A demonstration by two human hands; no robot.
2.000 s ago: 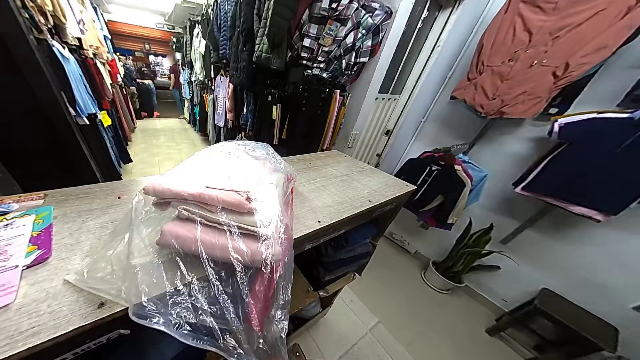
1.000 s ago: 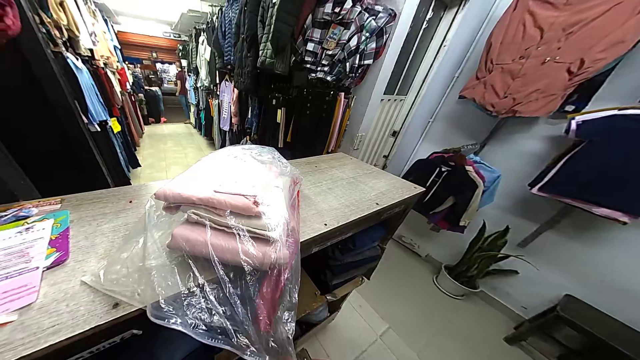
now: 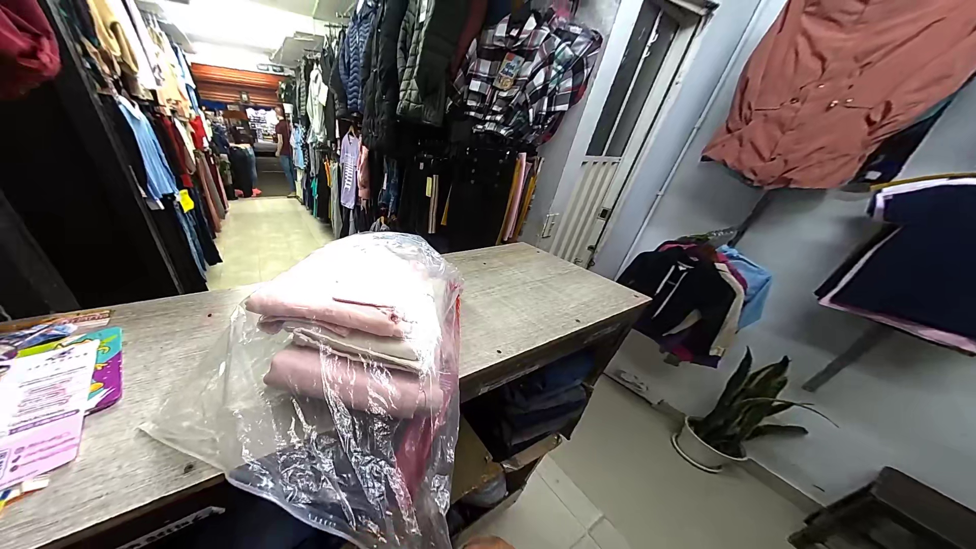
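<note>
Neither my left hand nor my right hand can be made out. A small brownish patch shows at the bottom edge, right of the bag, too little to identify. A clear plastic bag lies on the wooden counter, its lower part hanging over the near edge. Inside it is a stack of folded garments: a pale pink one on top, a cream one beneath, then a dusty pink one. Dark cloth and a deeper pink piece show lower down through the wrinkled plastic.
Printed papers lie on the counter's left end. Folded dark clothes fill a shelf below. A potted snake plant and a dark stool stand at right. Clothing racks line the aisle; a person stands far back.
</note>
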